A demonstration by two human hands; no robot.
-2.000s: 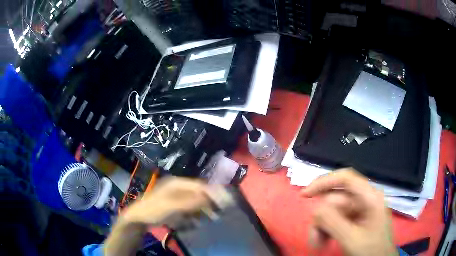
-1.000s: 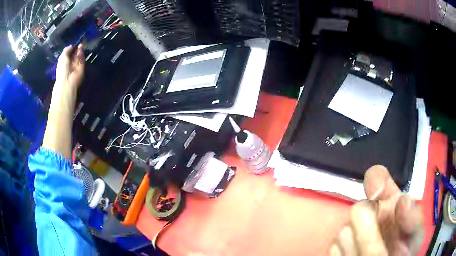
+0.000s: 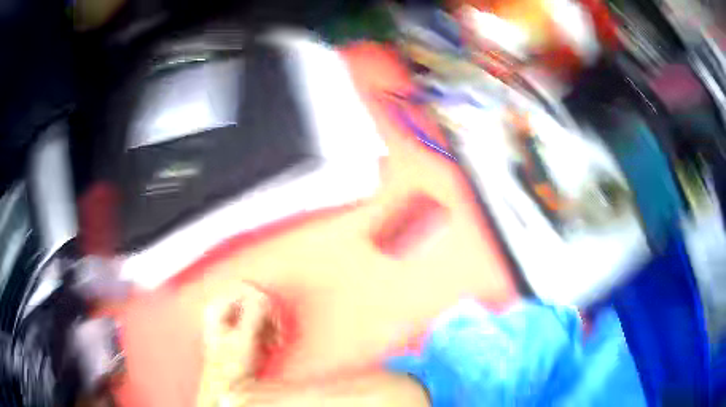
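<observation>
The view is strongly blurred. My right hand (image 3: 239, 338) is low at the left of centre over the red-pink mat (image 3: 334, 274), its forearm running in from a bright blue sleeve (image 3: 509, 350) at lower right. Its fingers are smeared, and I cannot tell whether they hold anything. My left hand is not in view. A large black cover (image 3: 255, 135) lies on white papers (image 3: 342, 151) at upper left, with a pale silver rectangle (image 3: 183, 107) and small silvery parts (image 3: 171, 176) on it.
A small dark reddish block (image 3: 410, 224) lies on the mat right of centre. Blue handles (image 3: 430, 141) show above it. A white surface (image 3: 549, 246) with orange and dark items stands at right. Blurred whitish things (image 3: 97, 338) are at lower left.
The view has swung to the right, so the black cover and papers now sit at upper left. My left hand, seen raised at upper left a second ago, is out of the picture.
</observation>
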